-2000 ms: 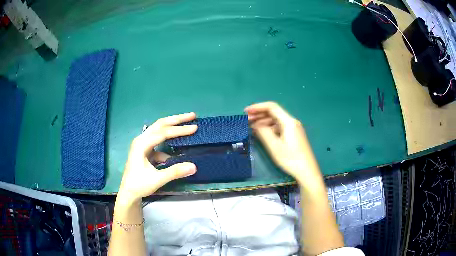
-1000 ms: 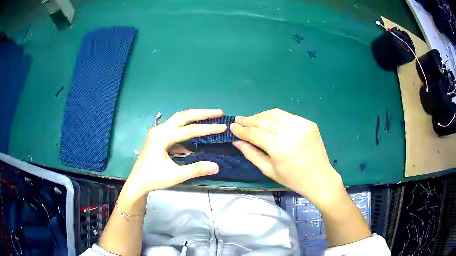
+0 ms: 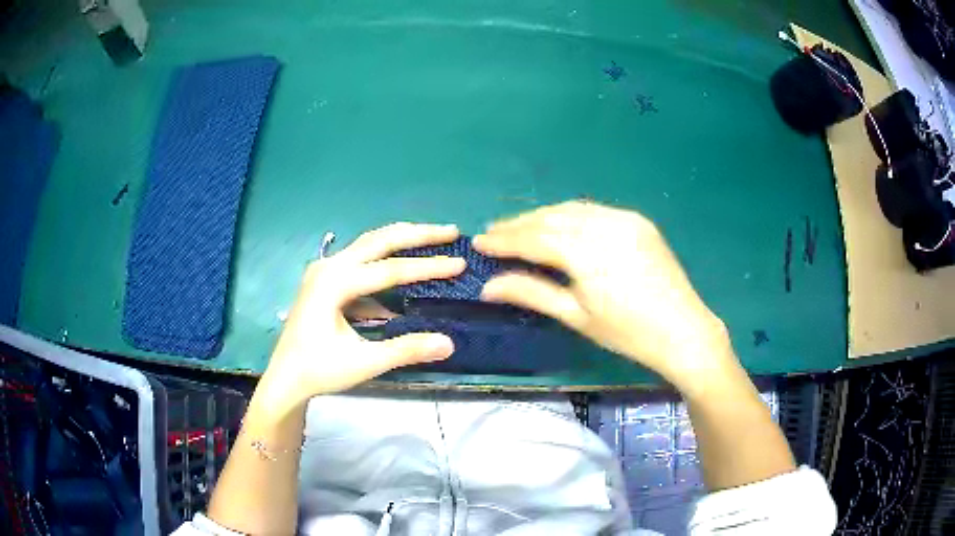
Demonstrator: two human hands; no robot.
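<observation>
A black speaker housing wrapped in navy-blue mesh cloth (image 3: 487, 345) lies on the green mat at the bench's near edge, its dark slot facing up. My left hand (image 3: 351, 304) holds its left end, fingers on the far flap and thumb on the near flap. My right hand (image 3: 602, 283) is over the right end, slightly blurred, fingers at the far flap; contact is hard to tell. It hides the right end of the housing. A small white plug (image 3: 327, 243) shows beyond my left hand.
Flat blue mesh cloth (image 3: 199, 209) lies at left, more at the far left edge. Black housings with wires (image 3: 815, 92) sit at right by a tan board (image 3: 864, 251). A grey-rimmed crate (image 3: 147, 440) is at lower left, a metal post (image 3: 117, 29) at upper left.
Over two seconds my right hand came in from the right onto the wrapped housing. Since one second ago its fingers have spread and lifted slightly. My left hand keeps its hold.
</observation>
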